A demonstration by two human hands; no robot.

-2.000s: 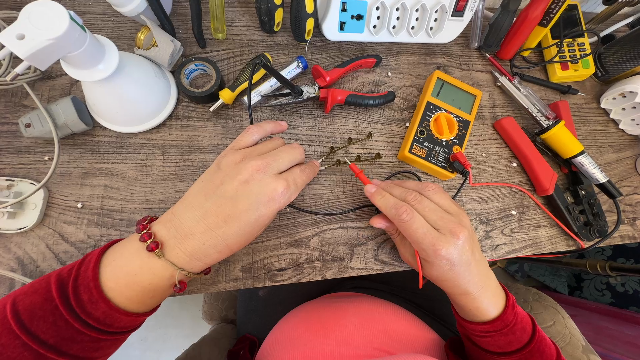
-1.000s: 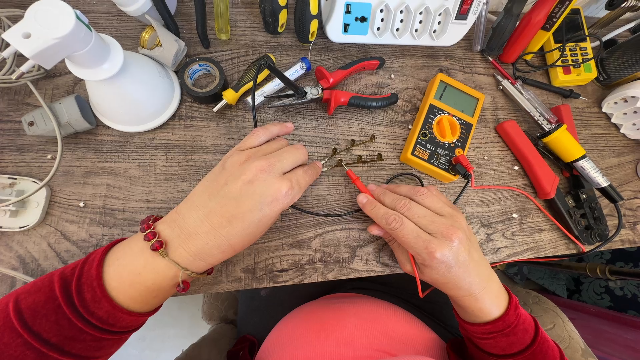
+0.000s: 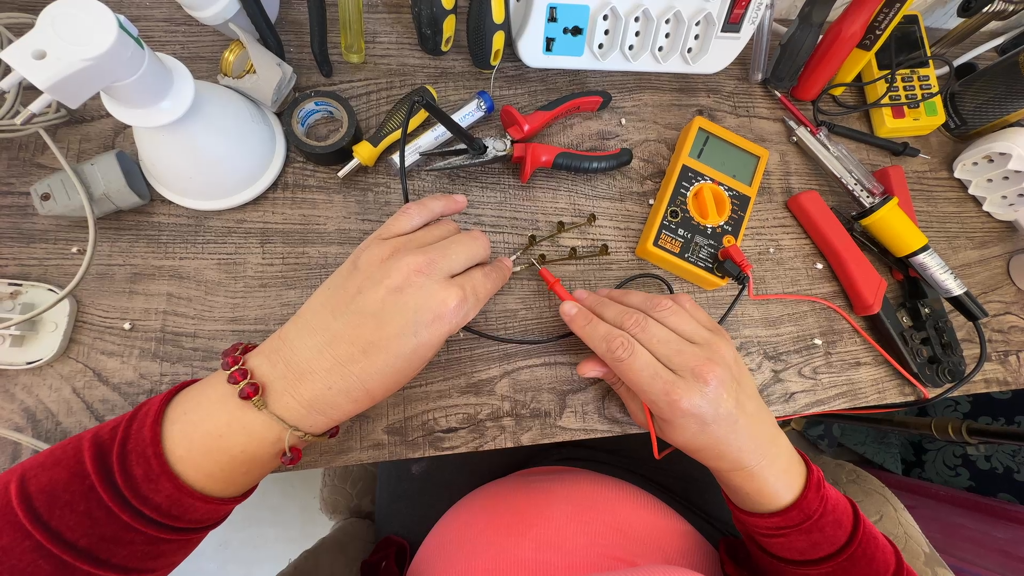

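Two thin brass contact strips (image 3: 572, 254) with small clips lie on the wooden table between my hands. My left hand (image 3: 392, 296) rests at their left ends, its fingertips on or beside them; whether it pinches a strip is hidden. A black test lead (image 3: 406, 152) runs up behind this hand. My right hand (image 3: 664, 352) holds the red multimeter probe (image 3: 554, 283), its metal tip at the left end of the lower strip. The yellow multimeter (image 3: 704, 204) lies to the right of the strips, red and black leads plugged in, a "1" on its display.
Red-handled pliers (image 3: 560, 136), a screwdriver (image 3: 388, 132) and black tape (image 3: 322, 128) lie behind my left hand. A white power strip (image 3: 640, 36) spans the back. A soldering iron (image 3: 888, 216) and a crimping tool (image 3: 920, 320) lie at right, a white lamp (image 3: 208, 136) at left.
The red probe tip has shifted a little along the lower strip, from between the strips toward its left end. My left hand has stayed nearly still.
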